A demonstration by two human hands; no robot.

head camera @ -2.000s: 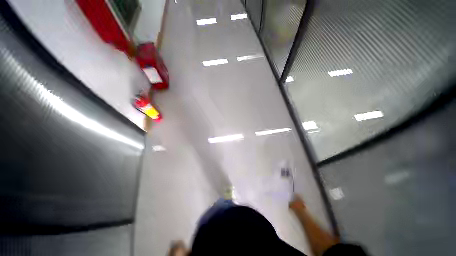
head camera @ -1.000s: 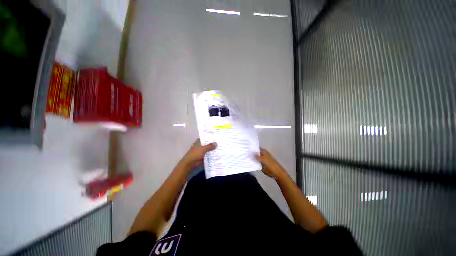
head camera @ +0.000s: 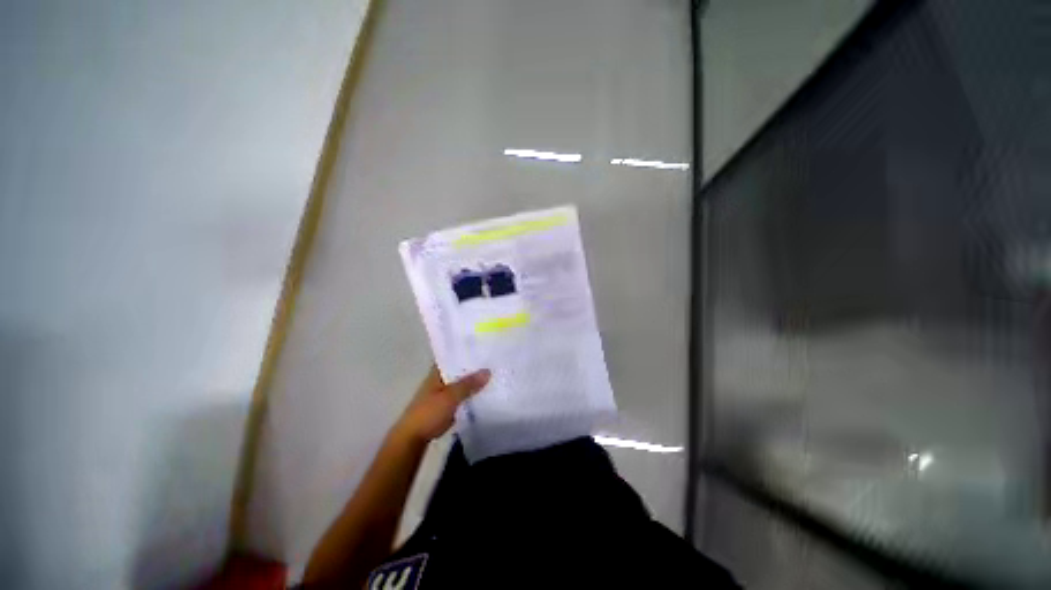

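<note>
A bundle of white printed sheets (head camera: 536, 369) is held in front of my body, slightly tilted. The top sheet shows two small dark garment pictures, text and two yellow highlighted bands. My left hand (head camera: 444, 403) grips the bundle at its lower left edge, with the thumb on top and the fingers hidden underneath. My right hand is not in view.
A glossy grey floor (head camera: 461, 104) with light reflections runs ahead. A white wall (head camera: 161, 207) with a tan base strip is on the left. A dark-framed glass wall (head camera: 853, 369) is on the right. A red object (head camera: 251, 572) shows at the lower left edge.
My right hand has left the sheets and gone out of view. The sheets are turned and show more flatly. The red boxes and the extinguisher-like object have passed out of view, and the glass wall looks darker.
</note>
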